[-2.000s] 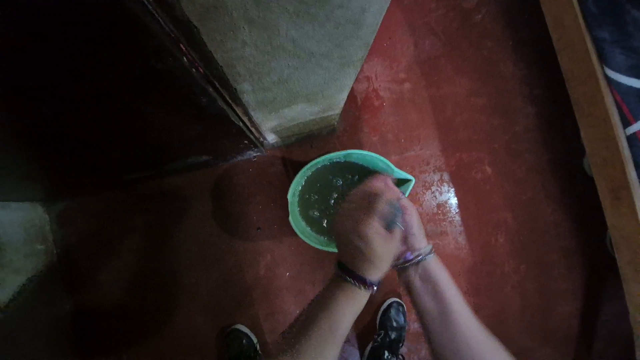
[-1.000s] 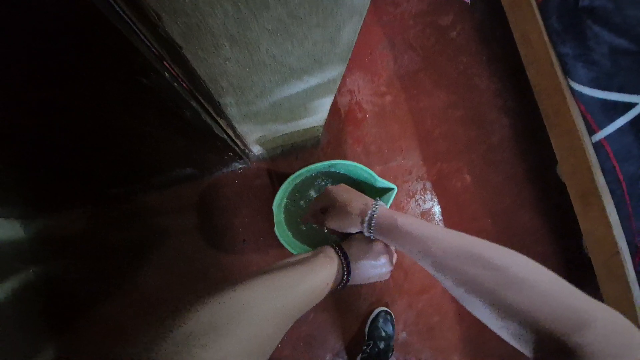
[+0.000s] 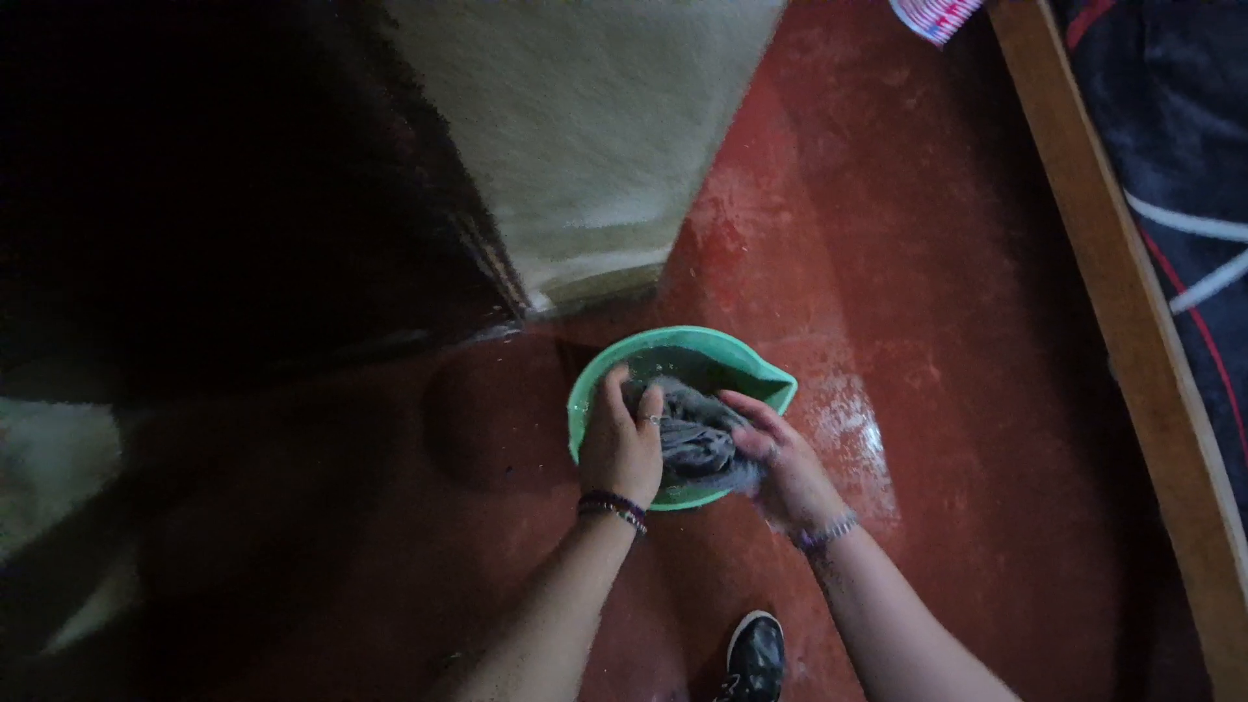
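Note:
A grey wet cloth (image 3: 694,441) is bunched between both hands, over a green plastic basin (image 3: 673,336) with a pointed spout on its right side. Water shows inside the basin, behind the cloth. My left hand (image 3: 624,439) grips the cloth's left side, with the thumb and fingers on top. On the right side, my right hand (image 3: 785,468) holds the same cloth near the spout, its fingers slightly blurred. Dark beaded bracelets circle the left wrist and a lighter one the right.
The basin stands on a red floor (image 3: 838,244) with a wet, shiny patch to its right. A grey wall corner (image 3: 585,146) rises beyond it. A wooden bed rail (image 3: 1102,263) with a dark blanket (image 3: 1199,195) runs along the right. A black shoe (image 3: 757,653) is below the basin.
The hands, crossed at the basin a second ago, are now side by side. The grey cloth between them has come into plain view.

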